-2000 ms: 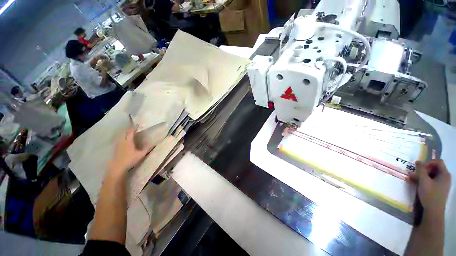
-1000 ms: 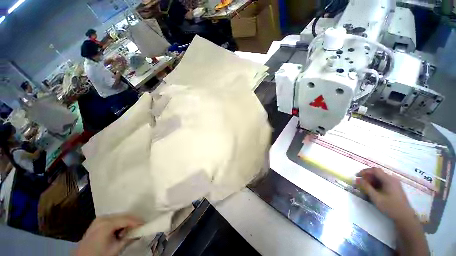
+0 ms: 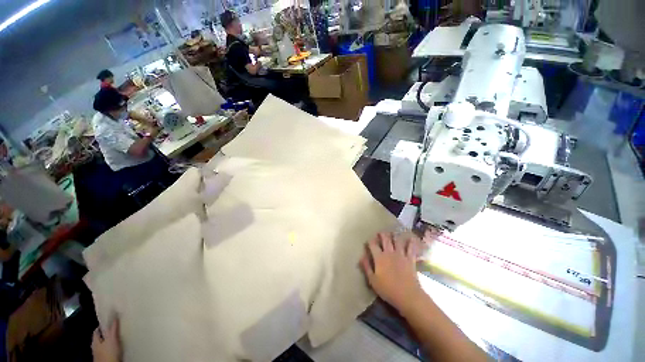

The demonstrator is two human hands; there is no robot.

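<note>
A large beige garment panel [image 3: 276, 212] lies spread over the panel stack and the table edge, with small grey-beige rectangles [image 3: 274, 327] on it. My left hand [image 3: 107, 345], partly cut off by the bottom edge, holds the panel's lower left edge. My right hand [image 3: 393, 267] lies on the panel's right edge with its fingers spread, beside the template. The white placement template [image 3: 516, 272] with red and yellow lines lies in its grey frame. The white pattern sewer head [image 3: 456, 177] stands behind it.
More beige pieces [image 3: 283, 131] lie at the back of the stack. A glossy dark bed plate [image 3: 396, 324] runs before the template. Two seated people [image 3: 120, 131] work at machines at the left, and another person [image 3: 240, 53] sits farther back. A cardboard box [image 3: 339, 85] stands behind.
The beige panel is now spread wider and farther right. My right hand has moved left from the template onto the panel's edge. My left hand has moved left. The view has tilted up.
</note>
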